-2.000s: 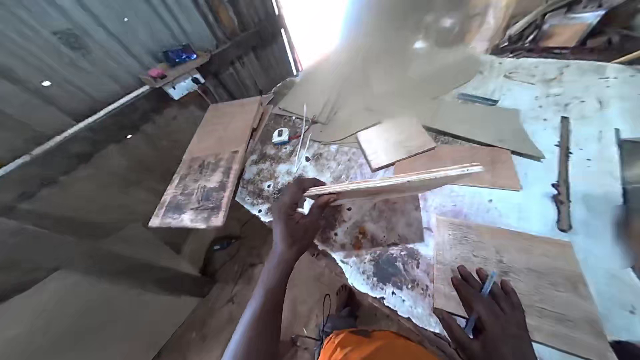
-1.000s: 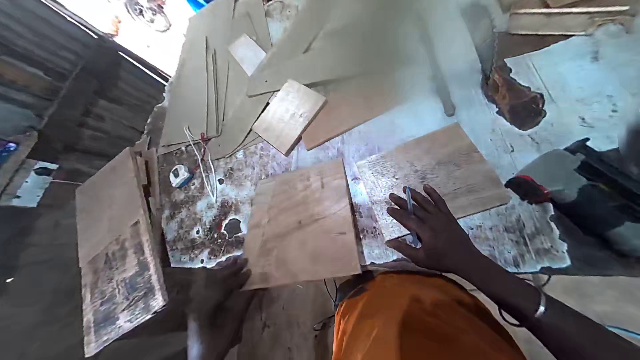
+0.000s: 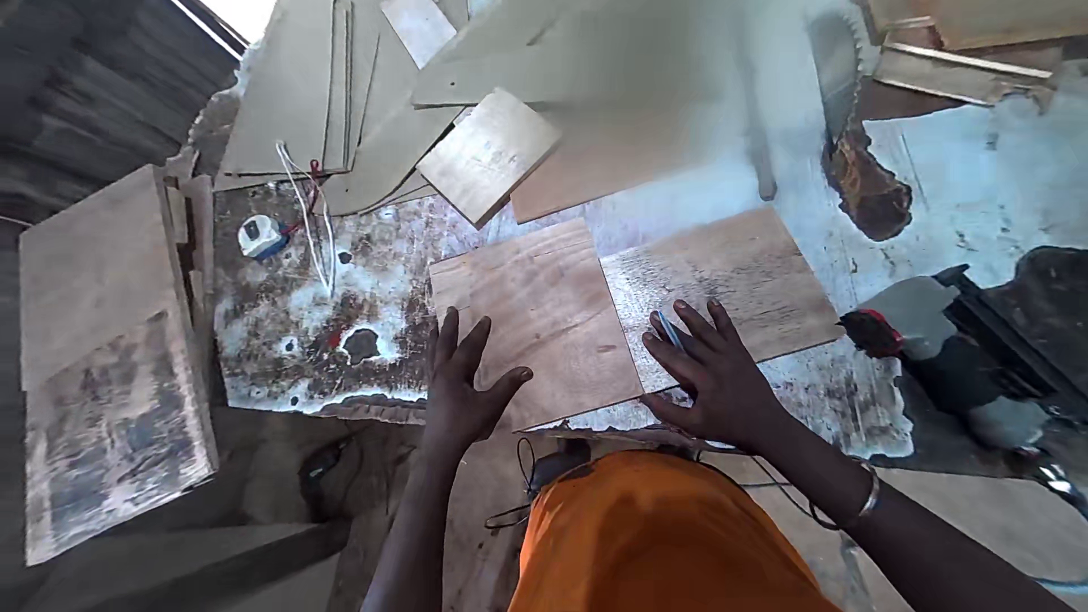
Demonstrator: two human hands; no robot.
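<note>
A squarish plywood panel lies flat on the worn worktable, its near edge close to the table's front. My left hand rests with spread fingers on its left part and left edge. My right hand holds a slim light-blue pen or pencil between its fingers, over a second plywood panel with dark grain. The second panel lies to the right, its left side against or under the first one; which of the two cannot be told.
A smaller board lies beyond the panels, near thin grey sheets. A tape measure and a white cord are at left. Tall boards stand beyond the left edge. A power tool is at right, a toothed saw blade behind.
The panel my left hand held up edge-on two seconds ago now lies flat on the table. My left hand has moved from its lower left corner onto its face. The view has shifted.
</note>
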